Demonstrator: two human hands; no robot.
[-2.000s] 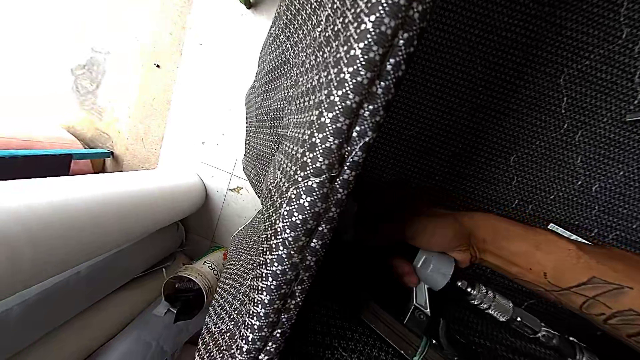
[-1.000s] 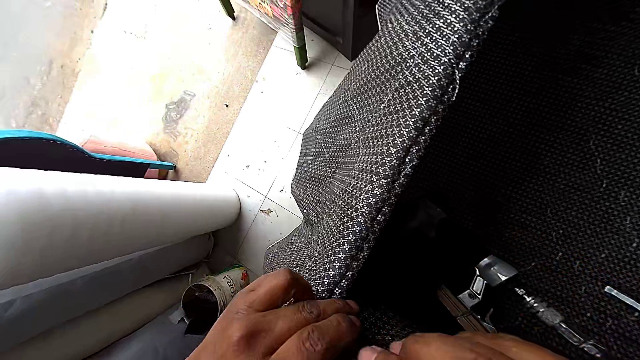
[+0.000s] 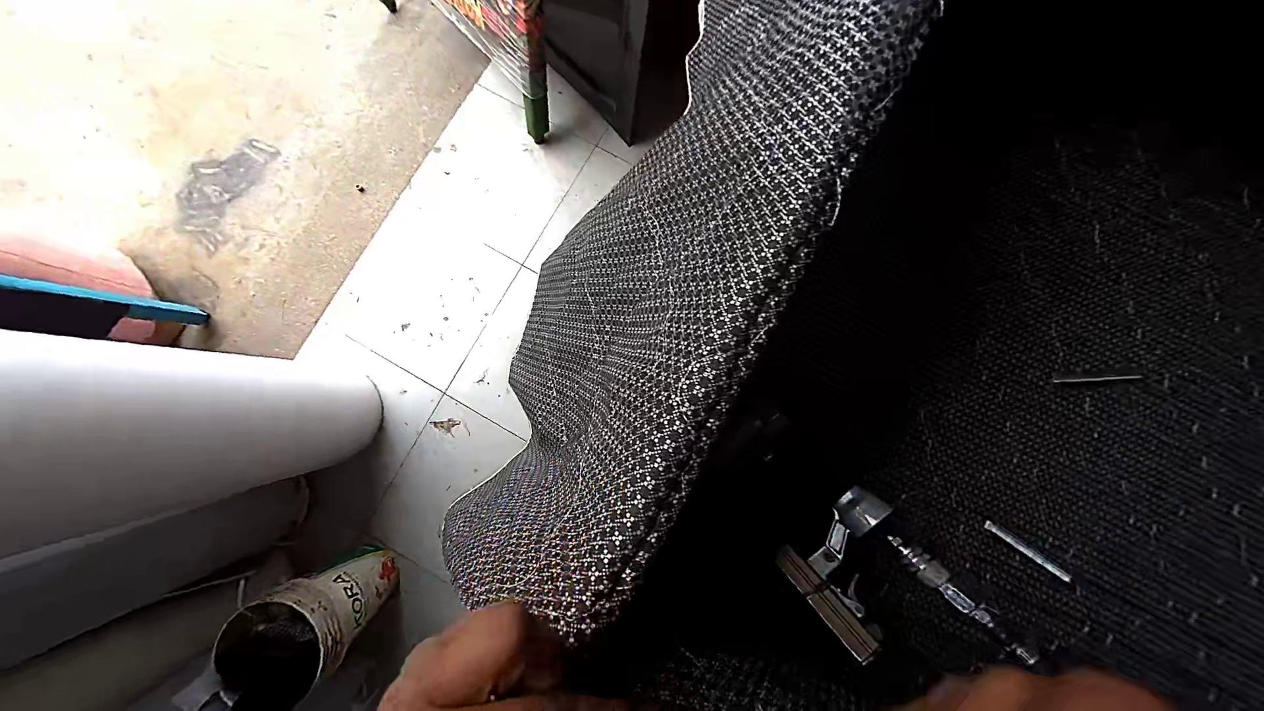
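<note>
Black-and-white patterned upholstery fabric [image 3: 642,326] hangs over an edge across the middle of the head view. At the bottom centre, my left hand [image 3: 474,662] grips the lower end of that fabric, its fingertips partly lost in shadow. My right hand [image 3: 1037,691] is blurred and cut off at the bottom edge; its fingers cannot be made out. Between the two, a pneumatic staple gun [image 3: 829,592] with a metal air coupling [image 3: 938,578] lies on dark woven fabric [image 3: 1136,474], touched by neither hand.
Two thin metallic strips, perhaps staples [image 3: 1027,551], lie on the dark fabric at right. At left are a large white roll [image 3: 178,434], grey rolls beneath it and an open container [image 3: 326,612]. A green-tipped furniture leg [image 3: 536,114] stands on white floor tiles [image 3: 425,326].
Two seconds ago a hand was at the staple gun; now the tool lies free. My left hand has come into view at the fabric's lower end. The view has shifted.
</note>
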